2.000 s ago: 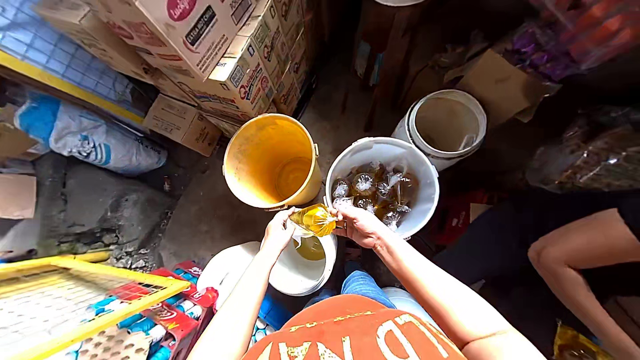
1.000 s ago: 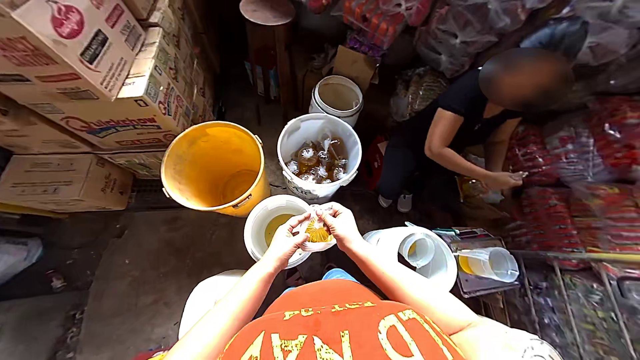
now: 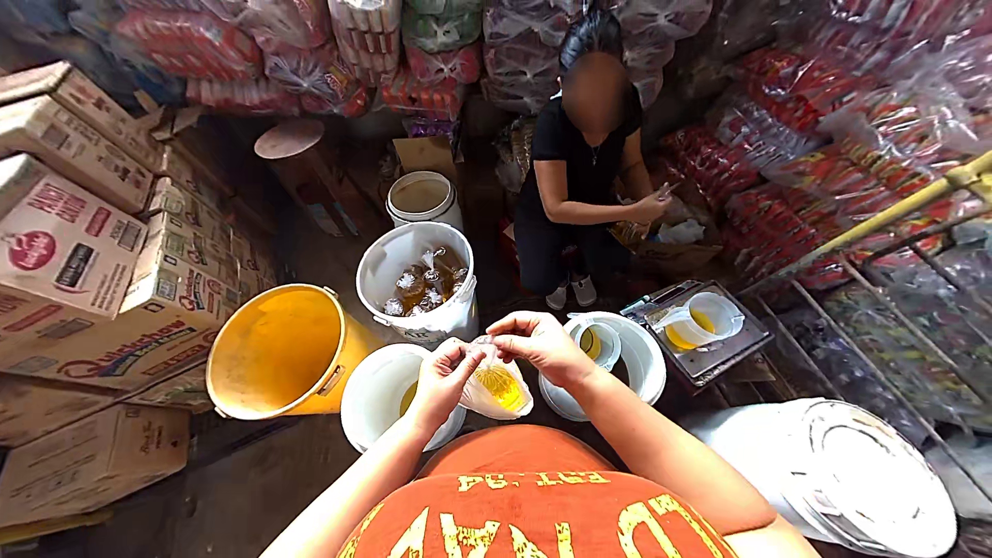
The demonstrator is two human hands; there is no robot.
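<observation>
My left hand [image 3: 446, 380] and my right hand [image 3: 542, 346] pinch the gathered top of a clear plastic bag of yellow liquid [image 3: 500, 386] between their fingertips. The bag hangs just in front of my shirt. Below and left of it is a white bucket [image 3: 364, 399] with some yellow liquid inside. Beyond my left hand, a white pail [image 3: 372, 271] holds several tied bags of amber liquid [image 3: 430, 287]. A white tub [image 3: 651, 364] with a plastic jug [image 3: 601, 341] in it is right of my right hand.
A yellow bucket [image 3: 221, 372] stands at left, beside stacked cartons [image 3: 85, 240]. At right, a measuring jug [image 3: 705, 319] rests on a scale [image 3: 697, 360], near a lidded white bucket [image 3: 868, 473]. A co-worker [image 3: 589, 178] sits ahead, handling something small. A smaller white pail [image 3: 424, 198] stands behind.
The view has swung to the right. The bag of yellow liquid, lying sideways between my hands two seconds ago, now hangs with its top pinched in both hands.
</observation>
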